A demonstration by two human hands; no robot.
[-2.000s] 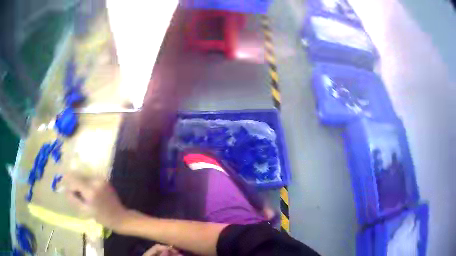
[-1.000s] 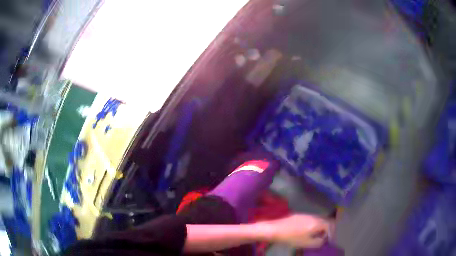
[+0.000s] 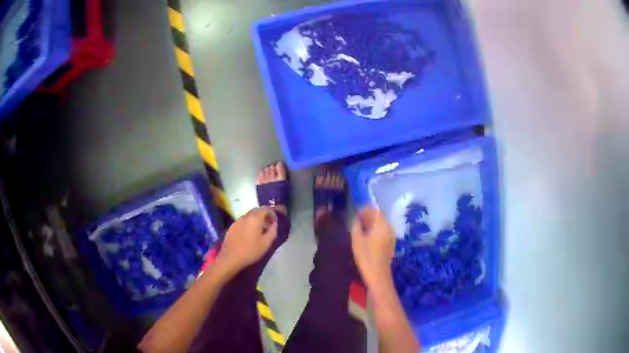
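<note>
My left hand (image 3: 250, 238) is in front of my left leg with its fingers curled. My right hand (image 3: 373, 238) is beside the left edge of a white-lined blue crate (image 3: 490, 227), also curled and slightly blurred. I see nothing clearly in either hand. The crate holds a heap of dark-blue spiky pieces (image 3: 441, 272). A wide, shallow blue tray (image 3: 331, 141) lies beyond it, with small dark-blue strand parts (image 3: 372, 52) and white liner patches. Another lined blue crate (image 3: 205, 207) on the left holds more blue pieces (image 3: 155, 241).
My sandalled feet stand on the grey floor (image 3: 231, 103) between the crates. Black-and-yellow tape (image 3: 195, 114) runs along the floor. At the upper left, a blue crate (image 3: 55, 55) is beside a red stool (image 3: 93, 52). Part of another blue container (image 3: 500, 324) shows at the lower right.
The view has turned from the bench to the floor and the crates on the right. Both hands now show over my legs; the bench is almost out of view.
</note>
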